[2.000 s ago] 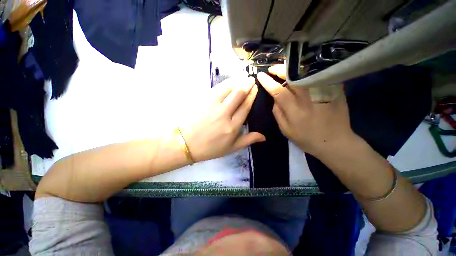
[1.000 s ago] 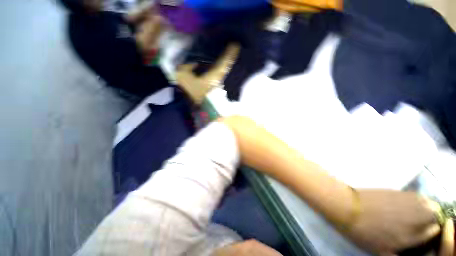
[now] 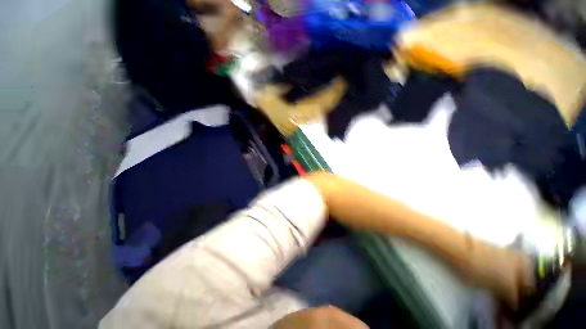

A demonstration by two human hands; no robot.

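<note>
The view is strongly blurred. My left forearm reaches across the white table (image 3: 398, 154) toward the lower right. My left hand (image 3: 523, 283) is a smear near the right edge, and its fingers and anything in them cannot be made out. My right hand is not in view. Dark cut panels (image 3: 504, 122) lie on the far side of the table, with more dark pieces (image 3: 360, 87) to their left. The needle area cannot be made out.
The green table edge (image 3: 392, 270) runs diagonally below my forearm. A dark blue shape with a white strip (image 3: 186, 173) stands at left beside the grey floor or wall. Brown cardboard (image 3: 514, 32) and a bright blue thing (image 3: 353, 26) are at the top. A dark-clothed person (image 3: 160, 58) seems to be at upper left.
The view has swung left from the sewing machine, which has left the picture. Over the last second, the table and panels have shifted slightly downward in view. My right hand has gone out of view.
</note>
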